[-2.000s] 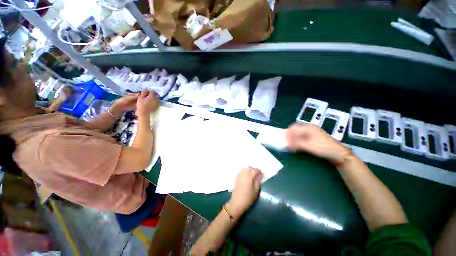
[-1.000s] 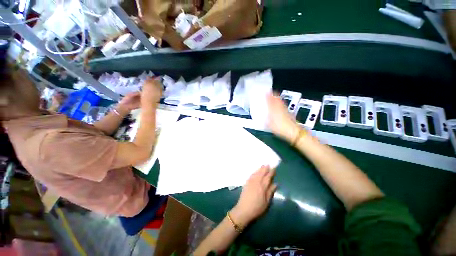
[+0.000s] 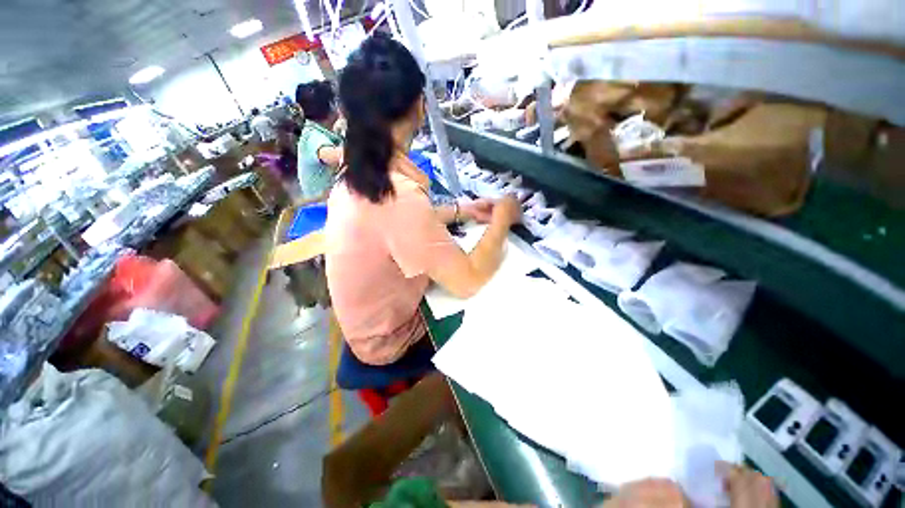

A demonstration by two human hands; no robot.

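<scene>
A large fanned stack of thin white sheets lies on the green worktop in front of me. A crumpled, translucent white sheet stands at its right end, with a pale flat shape showing low in it. My left hand is at the bottom edge, mostly cut off, by the sheets; its grip is hidden. My right hand, also cut off, has its fingers on the crumpled sheet. White wrapped units line the belt beyond the stack. White device units with dark windows stand at the lower right.
A neighbouring worker in a salmon shirt sits to the left, hands over the worktop. A pale metal rail runs between worktop and belt. Brown paper packaging lies beyond the belt. An open carton stands below the table edge.
The view has swung left and up, showing more hall. My hands now sit low in the picture, close together at the crumpled sheet. My right hand has left the wrapped units on the belt.
</scene>
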